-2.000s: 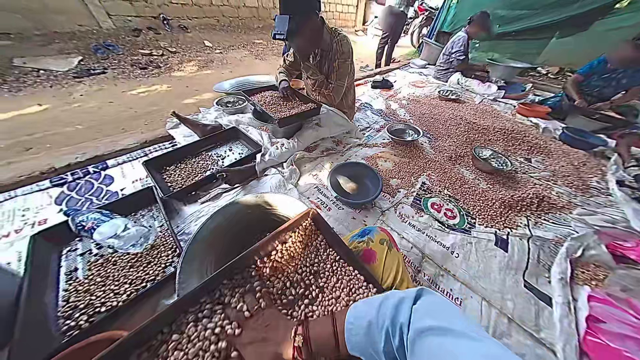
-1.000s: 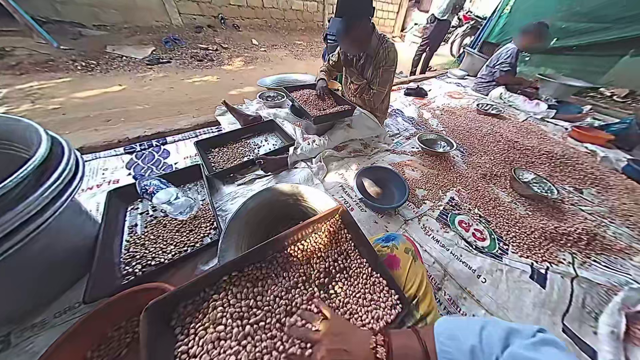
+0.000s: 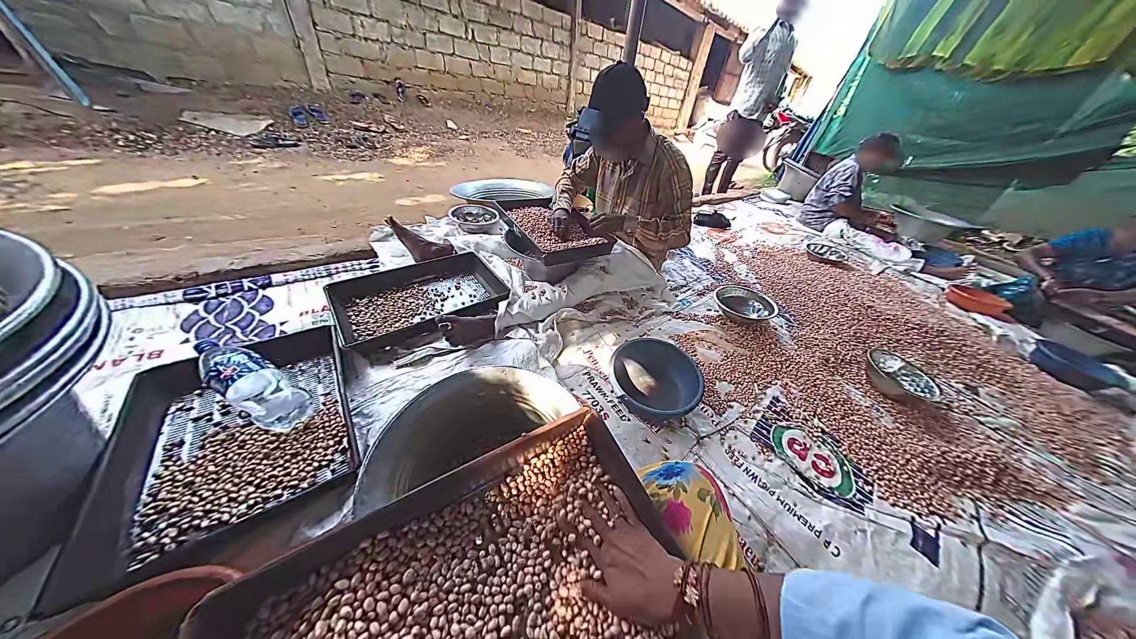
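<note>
My right hand [image 3: 628, 564], with bangles at the wrist, lies with its fingers spread on a heap of brown nuts or seeds [image 3: 479, 559]. They fill a dark, high-sided tray [image 3: 612, 444] tilted in front of me. Whether its fingers grip any is not plain. My left hand is out of view. Under the tray's far edge stands a large round metal basin [image 3: 399, 426]. To the left lies a second dark tray [image 3: 142, 426] with nuts on a perforated bottom and a crumpled plastic bottle [image 3: 257, 386] on it.
Stacked metal tubs [image 3: 53, 399] stand at far left. A blue-grey bowl [image 3: 657, 377] and a metal bowl [image 3: 745, 303] sit on printed sacks. Loose nuts [image 3: 887, 328] spread widely at right. A co-worker [image 3: 635, 177] sits beyond over a tray [image 3: 550, 231]; others sit farther right.
My right hand has moved over the nuts toward the tray's right side and its fingers are spread. The view has shifted left since two seconds ago, bringing in the stacked tubs.
</note>
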